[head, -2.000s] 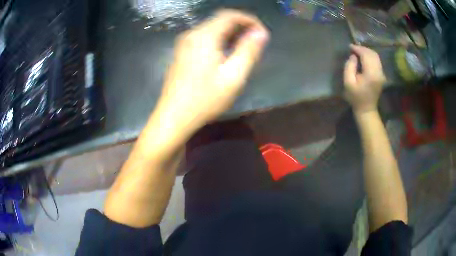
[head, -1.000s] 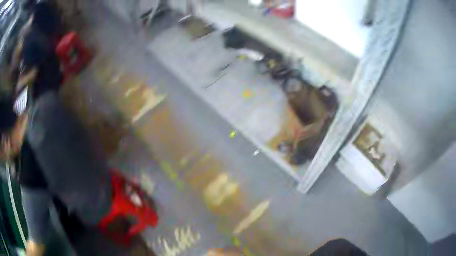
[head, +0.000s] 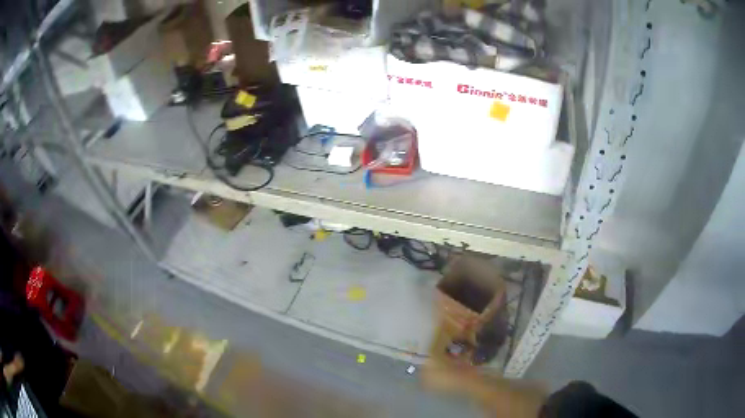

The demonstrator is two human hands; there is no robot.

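Observation:
My right hand (head: 453,380) and forearm show as a skin-coloured blur at the bottom edge, right of centre, with the dark sleeve at the right; the fingers cannot be made out. My left hand is not in view. In front stands a metal shelf rack (head: 359,214). On its upper shelf are a long white box with red print (head: 482,135), a red bin (head: 400,170) holding a clear bag, a small white block (head: 341,156), and a dark bundle with black cables (head: 257,135).
The lower shelf holds an open cardboard box (head: 470,298) and black cables (head: 408,251). A perforated upright (head: 600,180) stands at the right, with a white box (head: 595,317) behind it. A red stool (head: 53,302) and part of a person in dark clothing are at the far left.
The view has swung from the bench to the shelf rack. The left hand, seen raised over the bench earlier, has left the picture. The shelf now fills the middle.

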